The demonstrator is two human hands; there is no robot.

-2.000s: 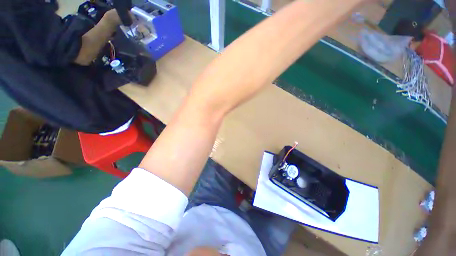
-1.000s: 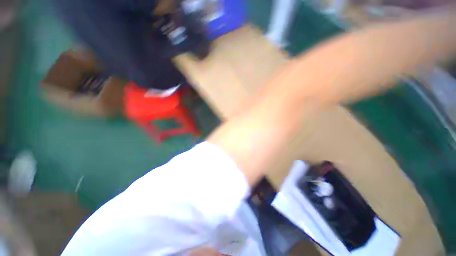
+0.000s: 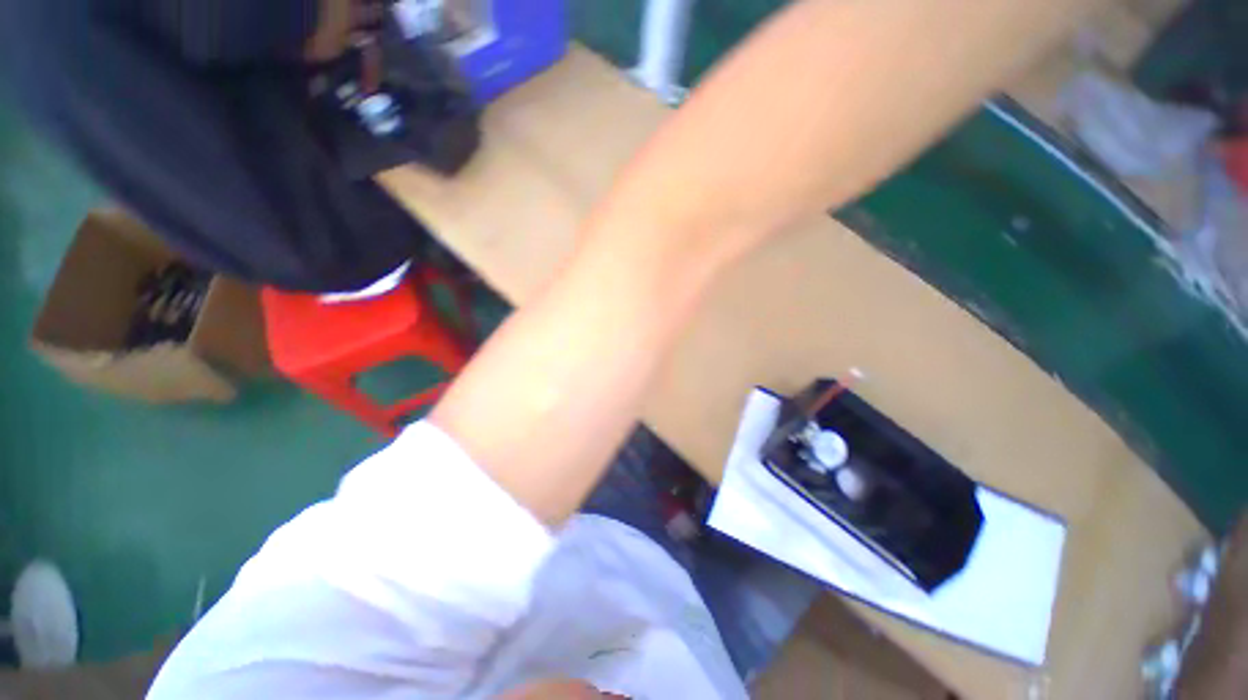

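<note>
A black housing (image 3: pixel 910 517) lies open side up on a white pad (image 3: pixel 1020 581) with dark blue edges, on the tan bench. A silver-white round motor (image 3: pixel 829 449) sits in its left end, with thin reddish leads (image 3: pixel 831 395) rising over the rim. A pale disc (image 3: pixel 851 481) is beside the motor. My left arm reaches up across the view, and its hand is cut off beyond the upper edge. A blurred strip of skin, apparently my right arm, shows at the right edge; that hand is out of the picture. Neither hand touches the housing.
Small silver motors (image 3: pixel 1195 574) lie at the bench's right end. At upper left a person in dark clothes sits on a red stool (image 3: pixel 359 332), near another black housing (image 3: pixel 445 126) and a blue box (image 3: pixel 527 48). An open carton (image 3: pixel 117 369) stands on the green floor. Clear plastic bags lie upper right.
The view swung left and partly back, blurring in between. My left arm stays stretched across the view. The strip of skin at the right edge shows less than at first. The housing stays on the pad.
</note>
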